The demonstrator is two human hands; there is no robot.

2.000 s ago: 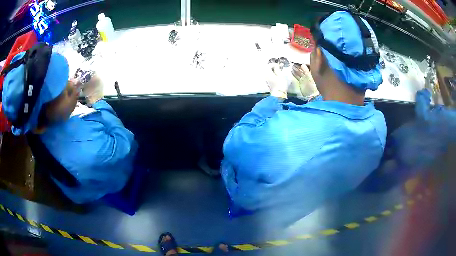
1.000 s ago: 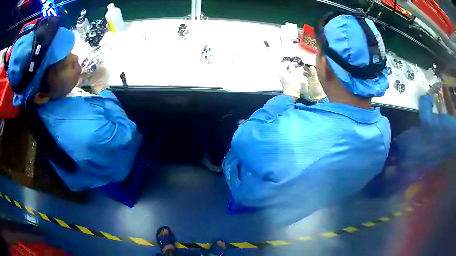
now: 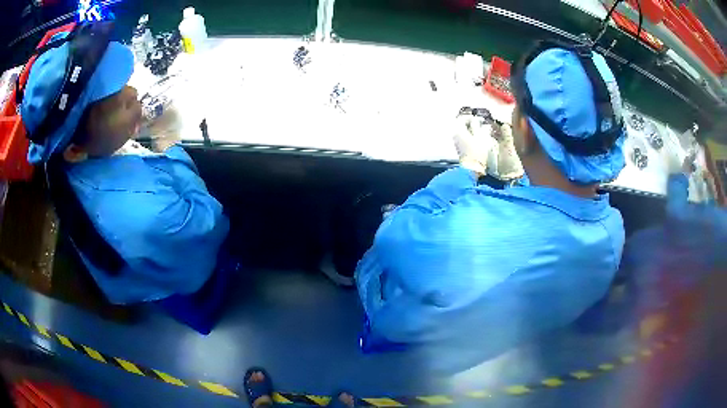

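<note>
Neither of my hands is in the picture. Nearest in front of me, two people in blue smocks and caps sit at a long white bench point(image 3: 271, 103). The right person's gloved hands hold a small dark unit point(image 3: 478, 115) over the bench. The left person's hands hold a shiny, crinkled item point(image 3: 156, 102), too blurred to tell. Two small dark-and-clear clumps point(image 3: 301, 57) lie apart on the bench between them. A dark slim tool point(image 3: 204, 132) lies at the bench's front edge.
A red bin point(image 3: 499, 80) stands beyond the right person's hands, a white bottle point(image 3: 192, 30) at the back left. More clumps point(image 3: 655, 137) lie at the right. Yellow-black tape point(image 3: 127, 366) crosses the blue floor near a sandalled foot point(image 3: 257, 386). A blurred person point(image 3: 677, 231) is at far right.
The view has shifted, so the bench and people appear slightly further right. The seated people keep much the same poses, their hands still at their work. The sandalled feet sit slightly lower in the picture.
</note>
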